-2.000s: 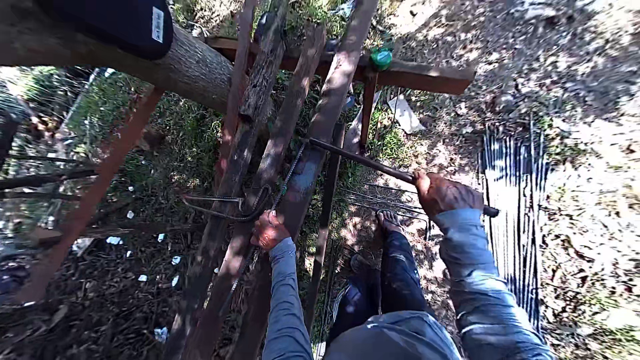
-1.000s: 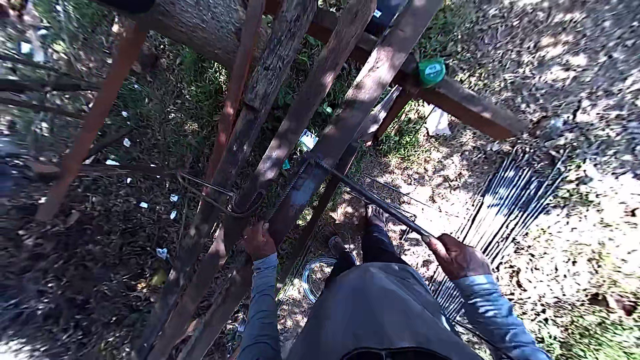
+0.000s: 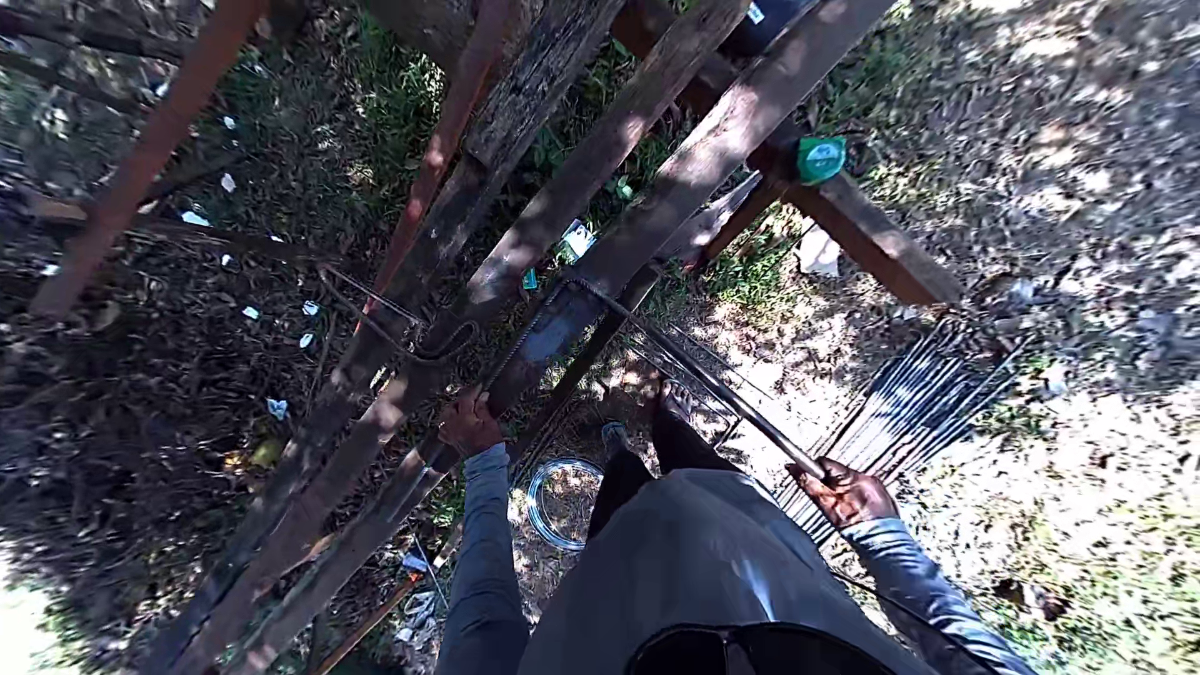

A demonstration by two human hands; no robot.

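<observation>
A ribbed steel rebar [image 3: 521, 339] lies bent at a sharp corner on the nearest wooden beam [image 3: 670, 202]. My left hand [image 3: 472, 424] presses its lower end against the beam. From the corner, the rebar runs toward a long metal pipe [image 3: 741, 401], which my right hand [image 3: 847, 494] grips near its far end, over the ground to the right. Whether the rebar enters the pipe is hard to see. Left of the bend, another bent rod with a hooked end [image 3: 441, 347] lies across the neighbouring beams.
A bundle of steel rods [image 3: 900, 403] lies on the ground at right. A wire coil [image 3: 542, 506] is near my feet. A green tape roll [image 3: 821, 159] sits on a cross beam [image 3: 881, 239]. A slanted reddish post [image 3: 141, 159] stands at left.
My right hand and the pipe have swung toward my body, and the angle between pipe and beam has altered. My left hand remains at the beam. The view has shifted.
</observation>
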